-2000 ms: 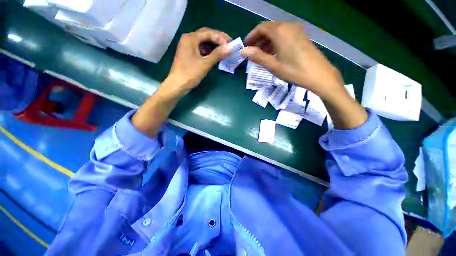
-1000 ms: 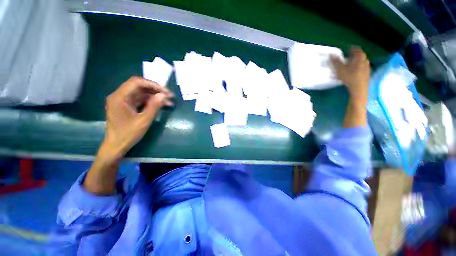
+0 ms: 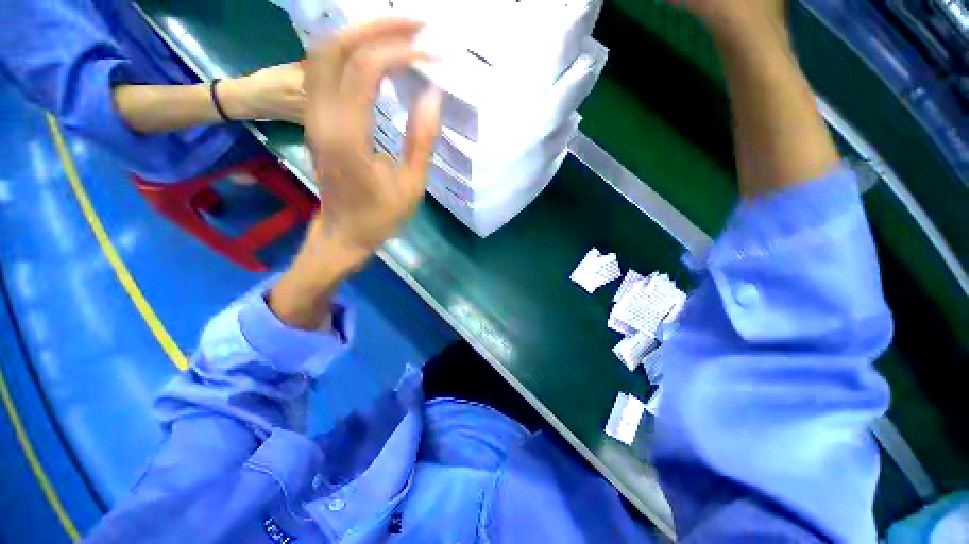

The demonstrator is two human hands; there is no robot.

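A stack of white boxes [image 3: 521, 138] stands at the top middle, bright and partly cut off by the top edge. My left hand [image 3: 367, 149] is raised in front of its left side, slightly blurred, fingers apart, with nothing seen in it. My right hand [image 3: 736, 13] is at the top edge, right of the stack; its fingers are cut off, so what it holds cannot be told. Printed slips [image 3: 648, 306] lie in an overlapping pile at centre right, partly hidden by my right sleeve. A single slip [image 3: 625, 418] lies nearer the bench edge.
Another person's hand [image 3: 266, 94], with a dark wristband, reaches to the left side of the boxes. A red stool [image 3: 255, 236] stands on the blue floor at left. A metal rail [image 3: 638, 194] runs along the dark green bench [image 3: 521, 282]. Light-blue plastic [image 3: 935, 526] shows at bottom right.
The view has swung left to the box stack. My left hand has moved from the slips to the boxes. My right hand has left the white box and risen to the top edge.
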